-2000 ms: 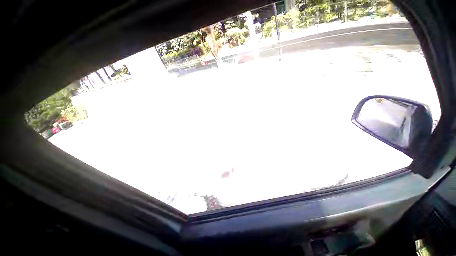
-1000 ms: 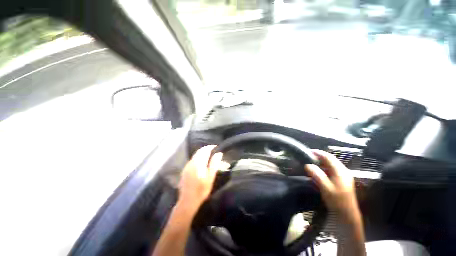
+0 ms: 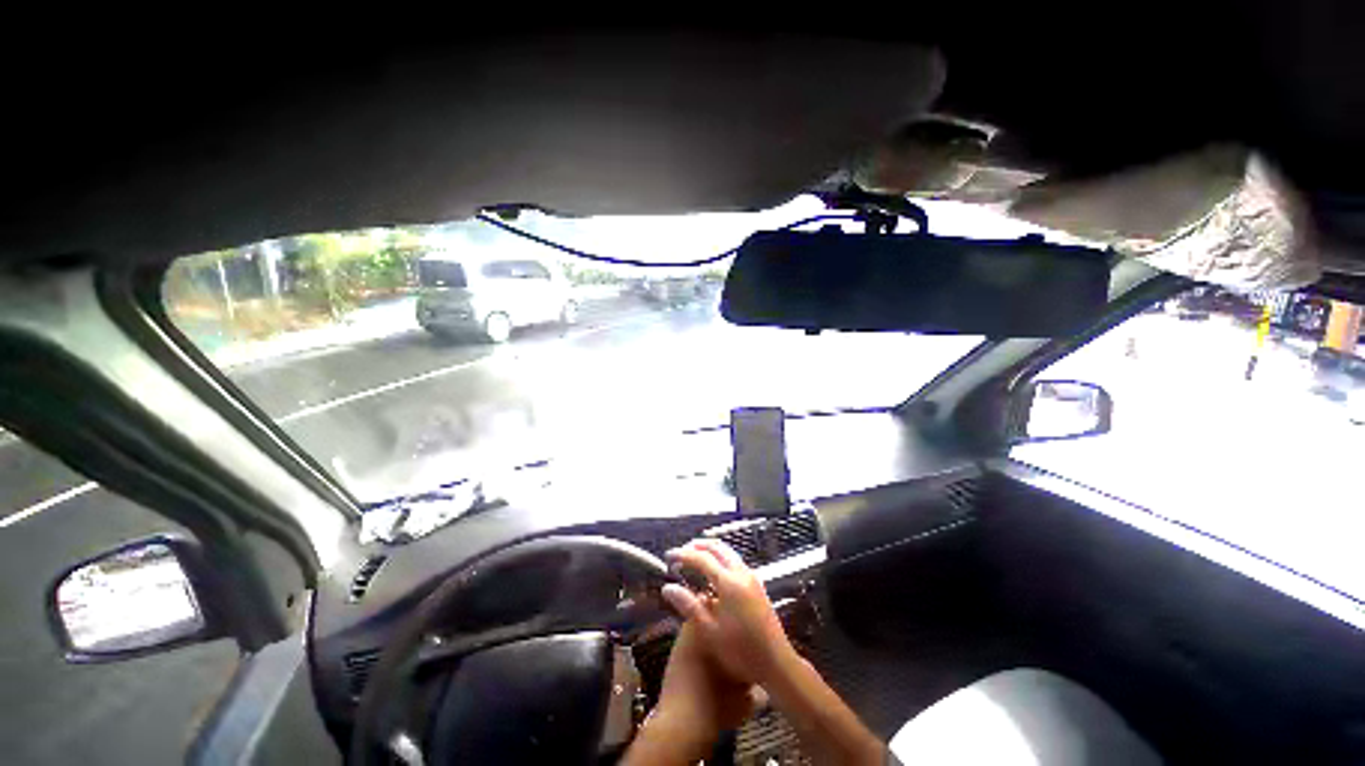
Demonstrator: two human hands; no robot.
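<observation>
The black steering wheel (image 3: pixel 517 561) is at the lower left centre, its dark hub (image 3: pixel 524 696) below the rim. My right hand (image 3: pixel 731 602) is at the rim's right side, its fingers closed on it. My left hand (image 3: pixel 692 691) is just below and partly behind my right hand, close to the wheel's right side; its fingers are hidden, so its grip cannot be told. A smartphone (image 3: pixel 759 461) stands upright on the dash, right of the wheel, its screen dark.
A rear-view mirror (image 3: pixel 916 282) hangs at top centre with a cord beside it. A crumpled bundle (image 3: pixel 427 512) lies on the left dash. Wing mirrors (image 3: pixel 127 596) show at both sides. Outside, a light van (image 3: pixel 494 293) is on the road ahead left.
The view has swung right and up. My hands, earlier apart on either side of the wheel, are now together at its right side. The phone and rear-view mirror are now clearly in view.
</observation>
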